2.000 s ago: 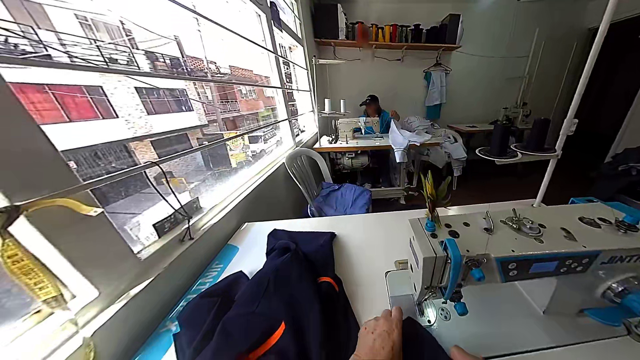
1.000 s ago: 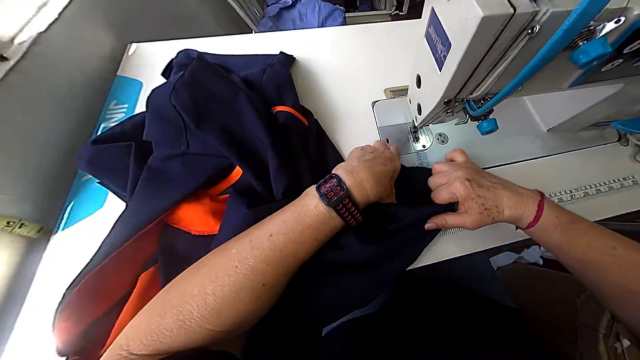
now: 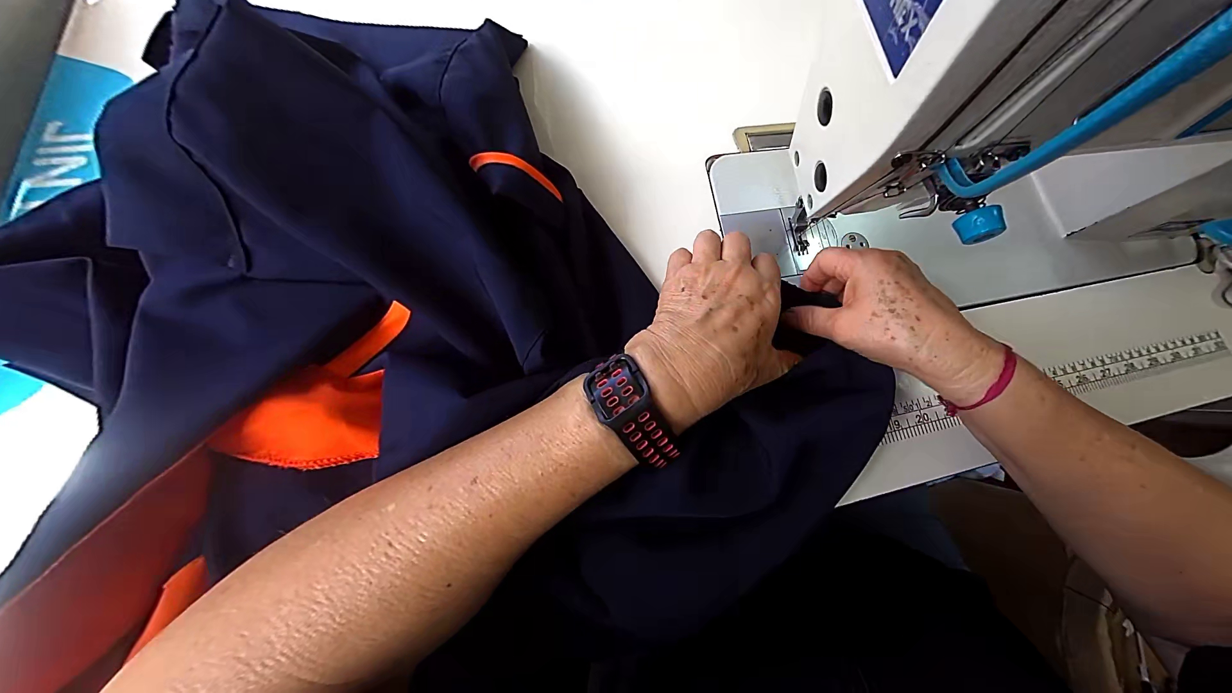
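A navy fabric garment (image 3: 318, 221) with orange parts (image 3: 318, 414) spreads over the left of the table and down over its front edge. My left hand (image 3: 717, 313), a dark watch on its wrist, lies on the navy fabric just in front of the presser foot (image 3: 801, 231); its fingertips are bent down. My right hand (image 3: 881, 303), with a dark pink band on the wrist, pinches a fold of the same fabric between thumb and fingers, right beside the left hand. The white sewing machine head (image 3: 895, 106) stands over the needle plate (image 3: 760, 231). Whether the needle is in fabric cannot be seen.
The white table (image 3: 635, 87) shows behind the garment. A printed measuring scale (image 3: 1136, 364) runs along its front edge at the right. A blue knob (image 3: 980, 223) and a blue tube (image 3: 1107, 111) are on the machine. A blue and white strip (image 3: 58, 144) edges the table's left.
The view has swung down to the table and come nearer. Compared with one second ago, both hands remain on the navy fabric near the presser foot.
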